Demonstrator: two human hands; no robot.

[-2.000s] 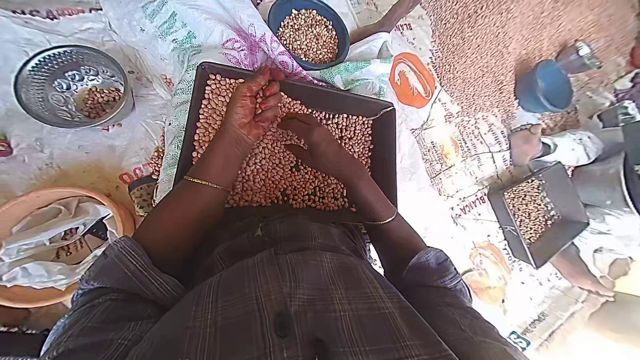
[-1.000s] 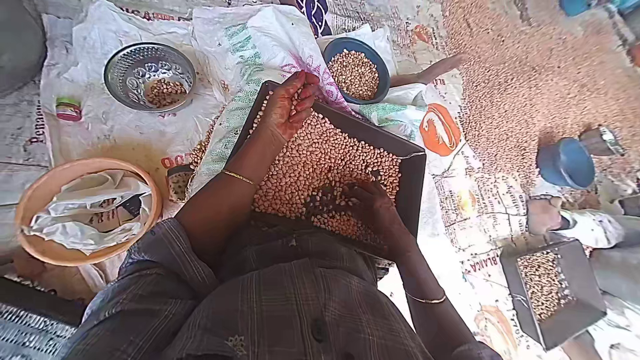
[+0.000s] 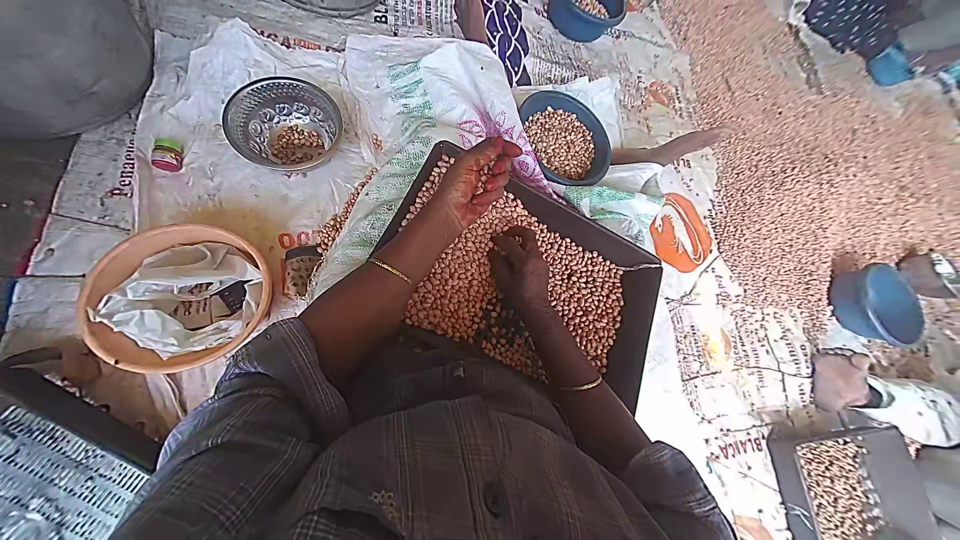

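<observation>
A dark rectangular tray (image 3: pixel 637 330) lies in front of my body, spread with pale pinkish nuts or seeds (image 3: pixel 457 281). My left hand (image 3: pixel 480 180) is raised over the tray's far left part, palm turned up and fingers curled around some of the nuts. Lower and to the right, my right hand (image 3: pixel 520 266) is at the surface of the nuts with its fingers bent downward; whether anything is between them is hidden. Close to my right wrist the dark tray bottom shows through.
A blue bowl of nuts (image 3: pixel 531 112) stands beyond the tray. On the left are a metal colander (image 3: pixel 232 124), a small lidded jar (image 3: pixel 166 156) and an orange basin (image 3: pixel 101 281). Nuts cover the ground at right, near a blue bucket (image 3: pixel 874 300), another tray (image 3: pixel 907 465) and other people's limbs.
My right hand has moved up the tray from its lower right part, where it was a second ago. My left hand remains raised with nuts in it. The view has shifted left.
</observation>
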